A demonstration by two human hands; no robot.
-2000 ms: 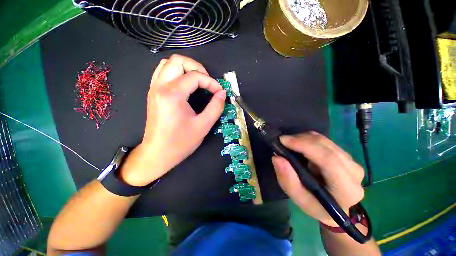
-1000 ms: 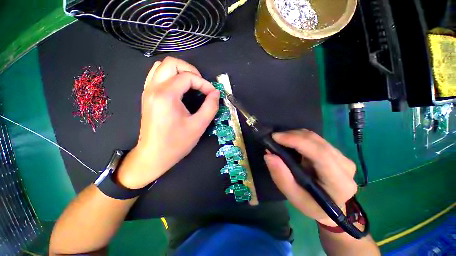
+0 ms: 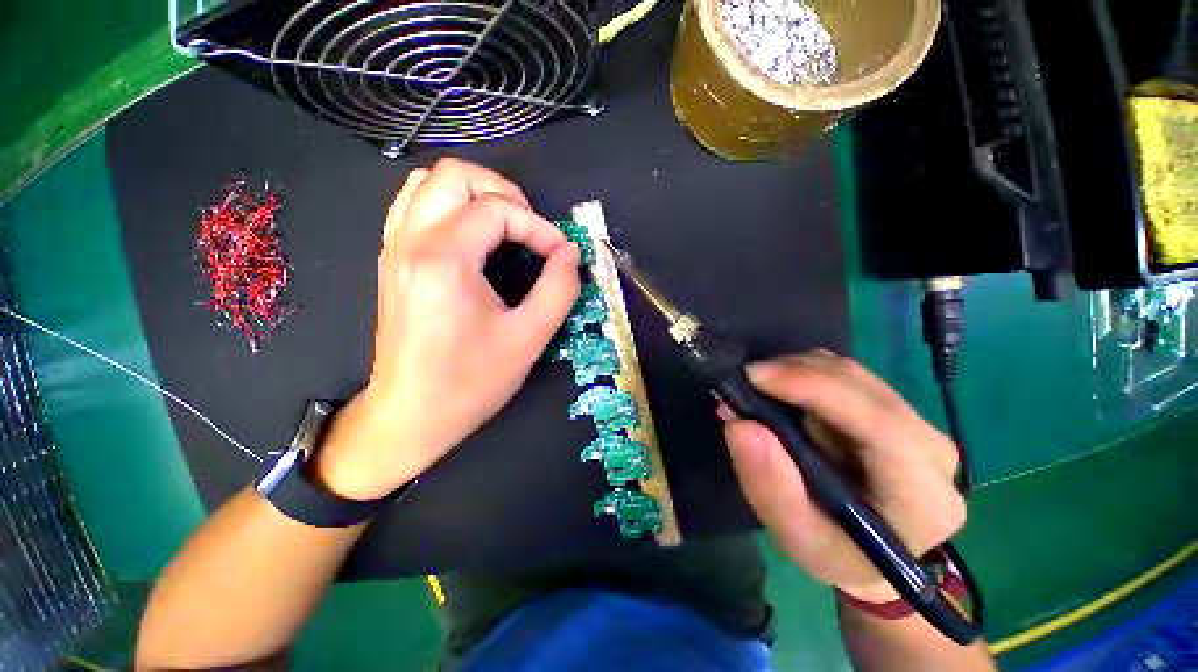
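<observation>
Several green circuit boards (image 3: 608, 407) sit in a row along the left edge of a pale strip (image 3: 633, 381) on the black mat. My left hand (image 3: 460, 289) has thumb and index finger pinched at the top board; what is between the fingertips is too small to tell. My right hand (image 3: 847, 473) holds the black soldering iron (image 3: 821, 473) like a pen. Its tip is near the top of the strip, just right of the top board. A pile of red and dark lead wires (image 3: 243, 260) lies at the left.
A fume fan (image 3: 447, 79) stands at the back. A brown tub (image 3: 736, 112) with whitish bits is right of it. A black soldering station (image 3: 946, 158) and yellow sponge (image 3: 1173, 177) are at the right. A clear tray (image 3: 1143, 348) lies below them. Solder wire (image 3: 145, 374) runs in from the left.
Compared with one second ago, the iron and my right hand have moved slightly right, and the tip has shifted a little off the top board. My left hand keeps its pinch at the top board.
</observation>
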